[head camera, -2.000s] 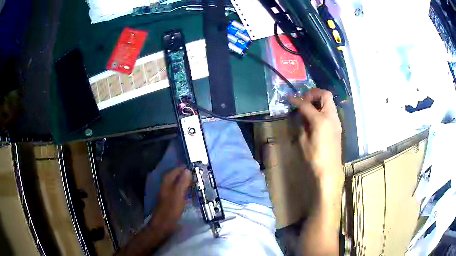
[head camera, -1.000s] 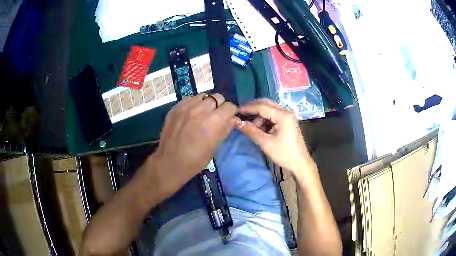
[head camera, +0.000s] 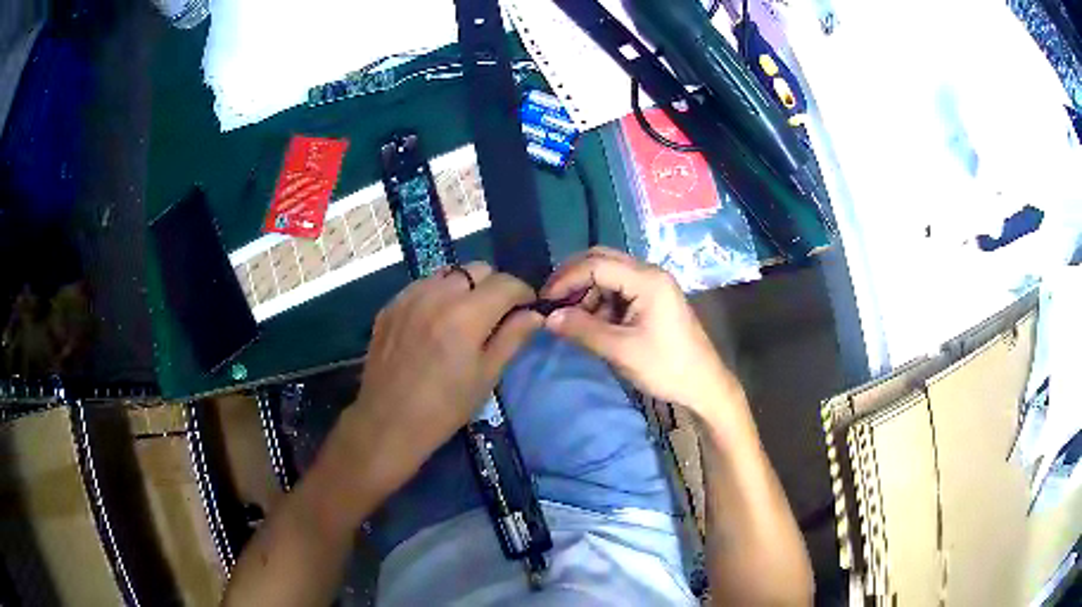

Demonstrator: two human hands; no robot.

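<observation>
The long narrow black housing (head camera: 508,492) lies across my lap and the table edge, open side up. The green circuit board (head camera: 420,223) shows in its far end. My left hand (head camera: 439,338) lies over the housing's middle and hides it, its fingertips closed on a thin black cable (head camera: 546,306). My right hand (head camera: 635,320) pinches the same cable just right of the housing. The fingertips of both hands nearly meet, and the exact spot they work on is too small and blurred to tell. The blue-and-white block (head camera: 547,128) lies beyond, with a black lead near it.
A long black strip (head camera: 501,154) lies beside the housing. A red card (head camera: 306,186), a label strip (head camera: 320,263) and a black rectangle (head camera: 204,282) lie left. A bagged red card (head camera: 676,178), the dark electric screwdriver (head camera: 724,89) and a yellow-black tool (head camera: 774,77) lie right.
My left hand has come up from the housing's near end, and my right hand has moved in from the right. Both now meet at the cable. Over the last second they have hardly moved.
</observation>
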